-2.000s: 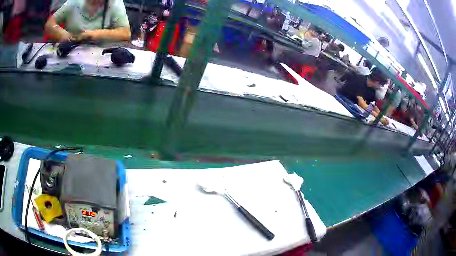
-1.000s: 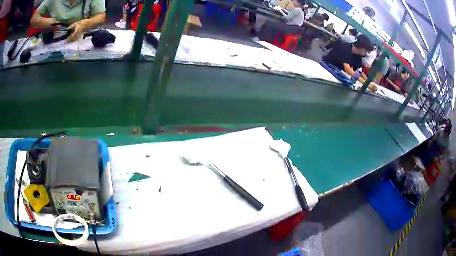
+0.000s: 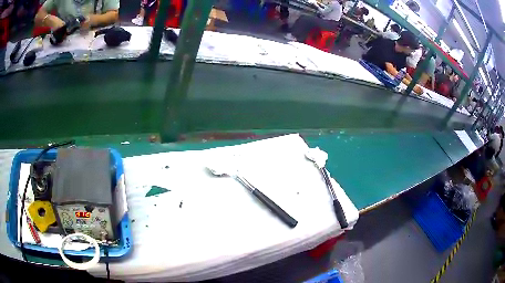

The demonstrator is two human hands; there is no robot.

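Neither of my hands is in view. Two tools with black handles, metal shafts and white lumpy ends lie on the white sheet (image 3: 160, 221): one near its middle (image 3: 266, 205), one by its right edge (image 3: 334, 193). To the left, a dark grey soldering station (image 3: 83, 185) with red digits sits in a light blue tray (image 3: 125, 229). A yellow square with a hole (image 3: 41, 215) and a thin red stick (image 3: 34, 231) are also in the tray. A white ring (image 3: 80, 251) hangs at the station's front.
Green uprights (image 3: 185, 72) stand beyond the bench. A person (image 3: 77, 16) handles a black piece at the opposite bench, near another black piece (image 3: 117, 36). Blue crates (image 3: 440, 221), a red stool (image 3: 325, 244) and yellow-black tape (image 3: 455, 249) are low at the right.
The view has shifted, so the bench appears higher and further left than two seconds ago. The opposite person's hands have lifted a black piece. The two tools have stayed on the sheet.
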